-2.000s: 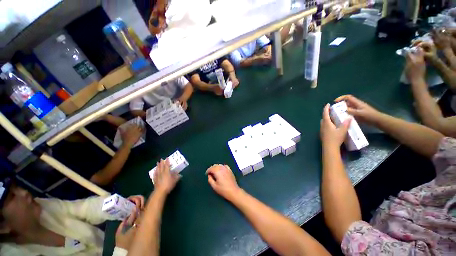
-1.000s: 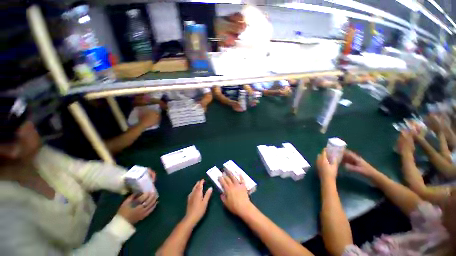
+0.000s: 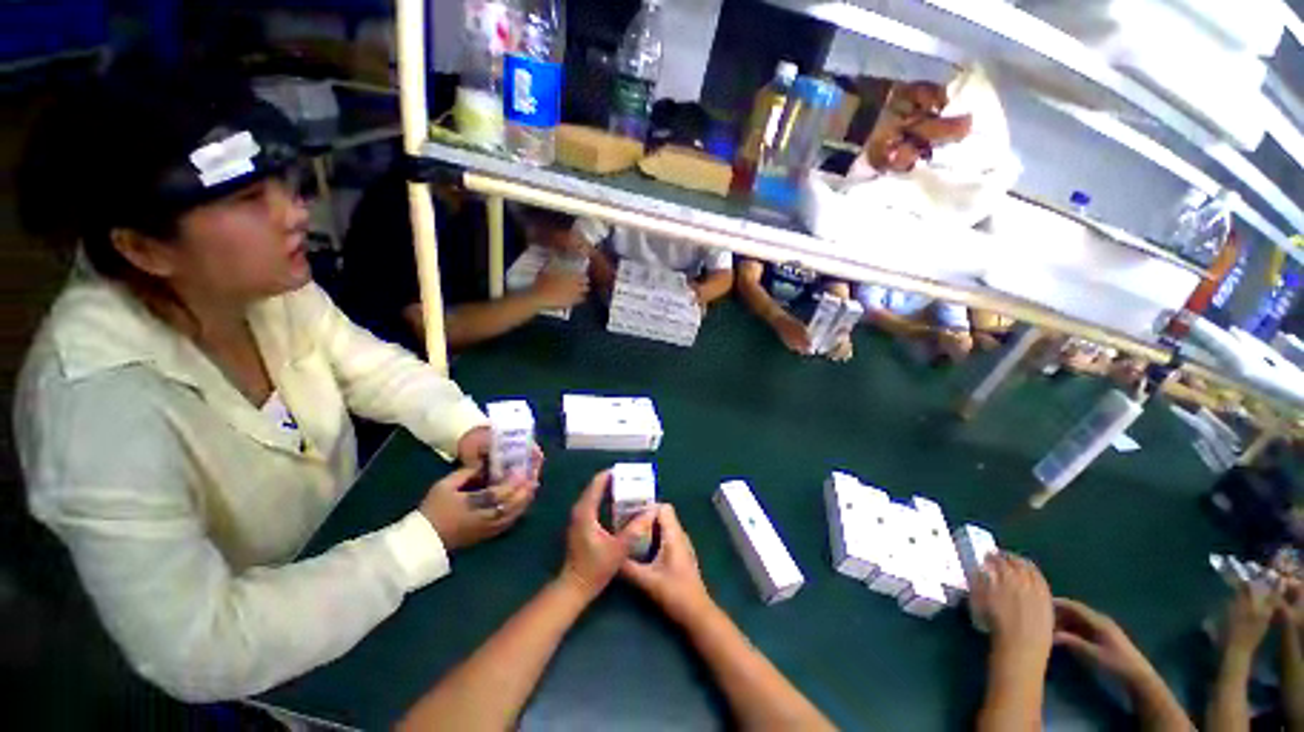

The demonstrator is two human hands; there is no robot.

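Observation:
A small white carton point(image 3: 632, 488) is held upright between my two hands, near the front middle of the bench. My left hand point(image 3: 591, 536) grips its left side. My right hand point(image 3: 667, 558) is at its lower right side, fingers against it. A single white carton point(image 3: 758, 541) lies on the green bench to the right of my hands. A group of white cartons side by side point(image 3: 890, 541) lies farther right. Another white carton or pair point(image 3: 612, 422) lies just beyond my hands. The lower part of the held carton is hidden by my fingers.
A person in a cream shirt point(image 3: 215, 472) sits at my left, holding a carton point(image 3: 511, 441). A neighbour's hand point(image 3: 1013, 598) touches a carton at the right. Workers across hold cartons point(image 3: 655, 303). A raised shelf point(image 3: 658, 205) carries bottles. A slanted white tube point(image 3: 1087, 451) stands near its post.
My hands have come together around one carton; a second ago my right hand was on two cartons on the bench. The neighbour's carton is now down beside the group. The view has turned left.

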